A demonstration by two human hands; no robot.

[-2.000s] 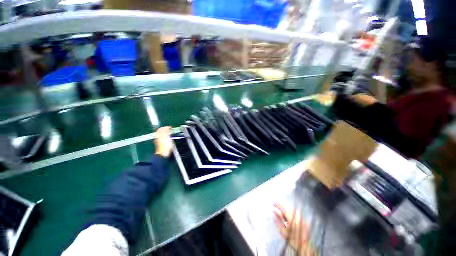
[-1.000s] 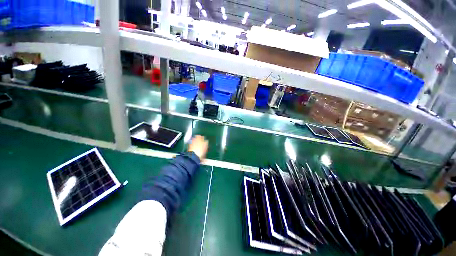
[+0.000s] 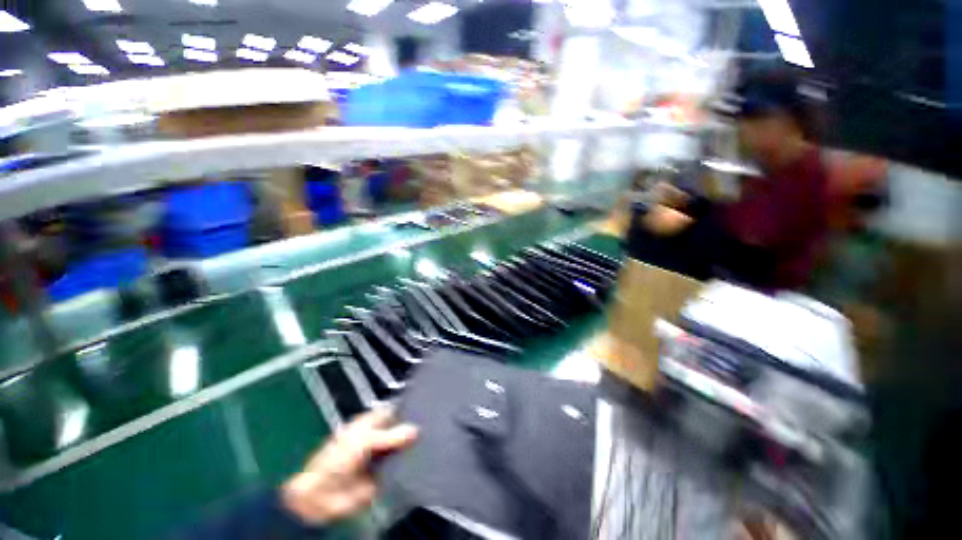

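Note:
A solar panel (image 3: 448,422), its dark back facing up, is tilted over the near belt edge and the test table. A small black block (image 3: 485,413) and a dark blurred lead show on it. My left hand (image 3: 348,464) grips the panel's left edge. A blurred, skin-coloured patch at the bottom edge, likely my right hand (image 3: 765,524), is mostly cut off; its hold cannot be told.
A leaning row of panels (image 3: 464,306) lies on the green conveyor belt (image 3: 148,464). A cardboard divider (image 3: 646,316) stands beside the blurred bench meter (image 3: 728,380) on the grey test table (image 3: 638,475). A person (image 3: 786,200) stands beyond. Blue bins (image 3: 422,100) sit on the shelf.
The view has swung right, back toward the meter. My left hand, empty over the belt a second ago, now holds a panel with its back up. The right-hand patch has come into view.

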